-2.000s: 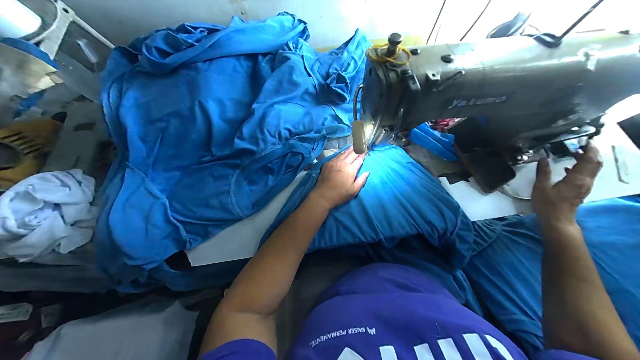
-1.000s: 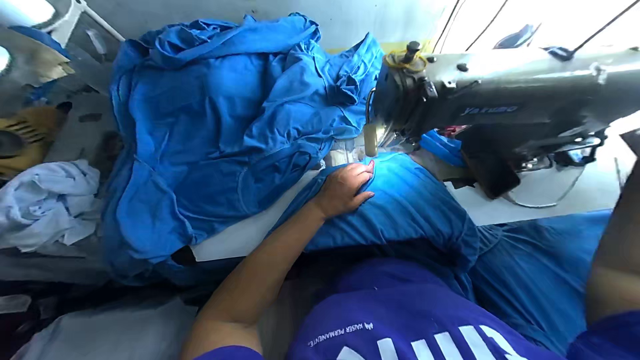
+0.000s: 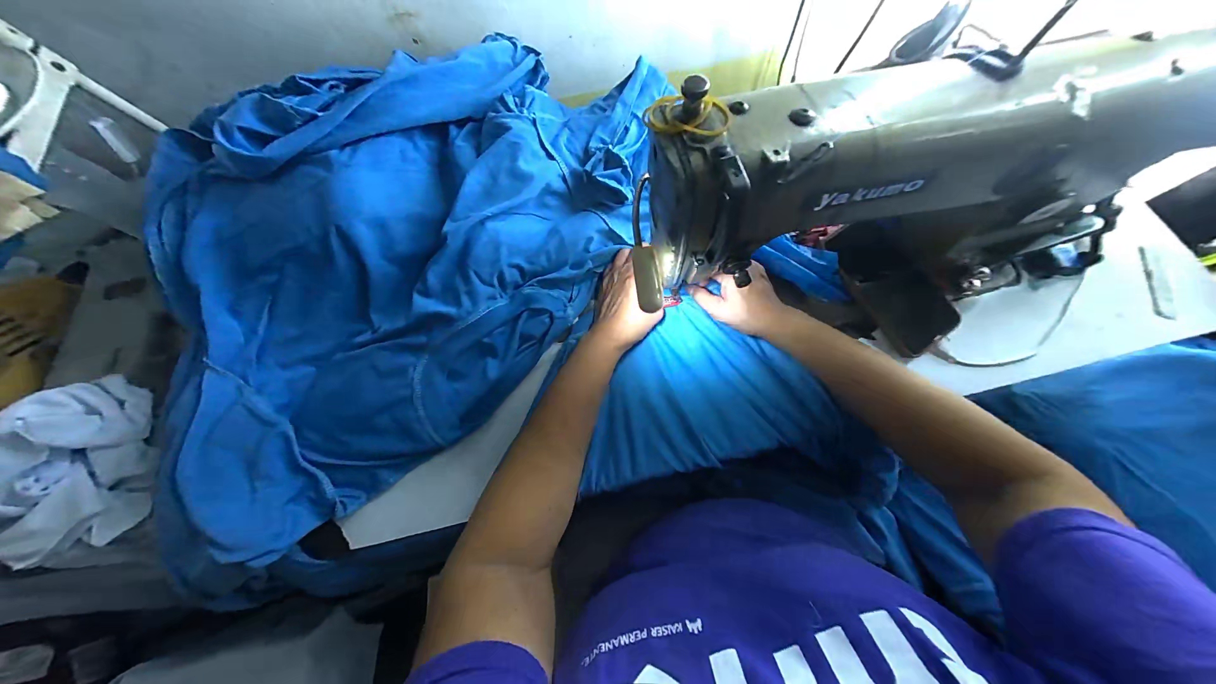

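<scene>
A Yakumo sewing machine (image 3: 912, 142) reaches in from the right, its lamp lighting the needle area. Blue fabric (image 3: 693, 389) runs from under the machine head down to my lap. My left hand (image 3: 627, 304) lies on the fabric just left of the presser foot, partly behind a tan part hanging from the head. My right hand (image 3: 741, 299) is at the right side of the foot, its thumb and fingers on the cloth and partly behind the machine head; whether it grips is unclear. A large heap of blue garments (image 3: 332, 285) spreads over the table at left.
White crumpled cloth (image 3: 76, 465) lies at the far left, near a yellow object (image 3: 33, 332). A dark flat object (image 3: 902, 294) sits under the machine arm beside a loose cord (image 3: 1007, 361). The white tabletop edge (image 3: 446, 475) shows between the garments and my left forearm. More blue cloth (image 3: 1121, 427) lies at right.
My right hand, near the right part of the machine two seconds ago and largely out of view one second ago, is now at the fabric by the presser foot. My left hand stays beside the foot.
</scene>
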